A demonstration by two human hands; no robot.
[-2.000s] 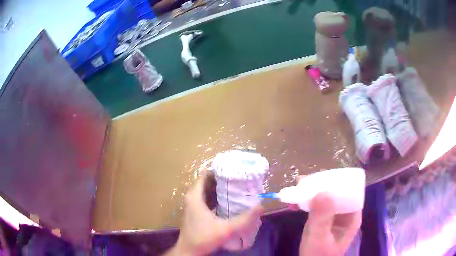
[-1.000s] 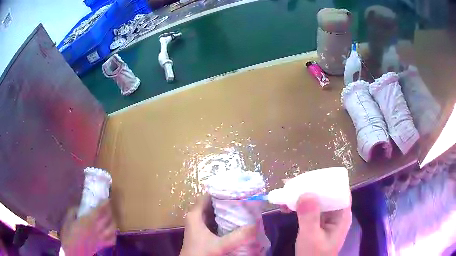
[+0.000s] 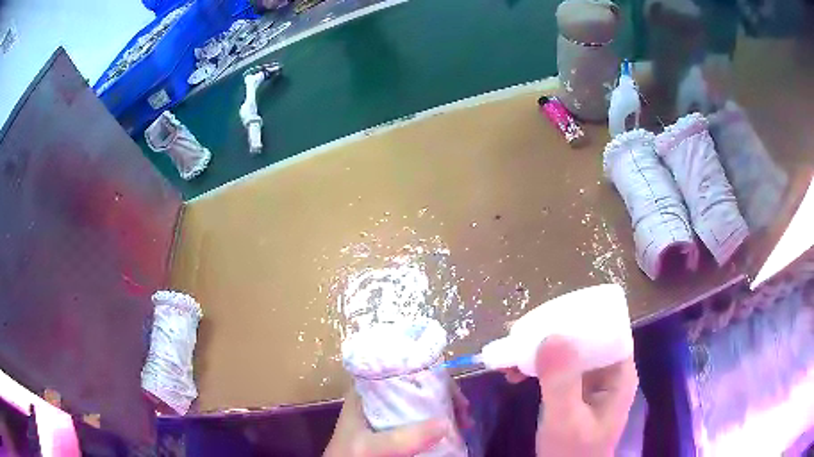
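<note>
My left hand (image 3: pixel 379 437) holds a white tubular piece (image 3: pixel 402 397) upright at the board's near edge, its ruffled rim on top. My right hand (image 3: pixel 580 402) holds a white squeeze bottle (image 3: pixel 576 332) on its side. The bottle's thin blue nozzle (image 3: pixel 461 361) points left and is at the right side of the tube, just below the ruffled rim. My left fingers are partly hidden behind the tube.
Another white tube (image 3: pixel 172 353) stands by the dark red-stained panel (image 3: pixel 80 223). Two tubes (image 3: pixel 650 205) lie at the right, near a spare bottle (image 3: pixel 624 105), pink tube (image 3: pixel 561 120) and grey-beige jar (image 3: pixel 587 67). The green belt (image 3: pixel 357 76) carries white parts.
Another hand placed a white tube at the left edge and is gone from view. The parts on the belt moved left. The held tube shifted lower and slightly left; the nozzle remains beside it.
</note>
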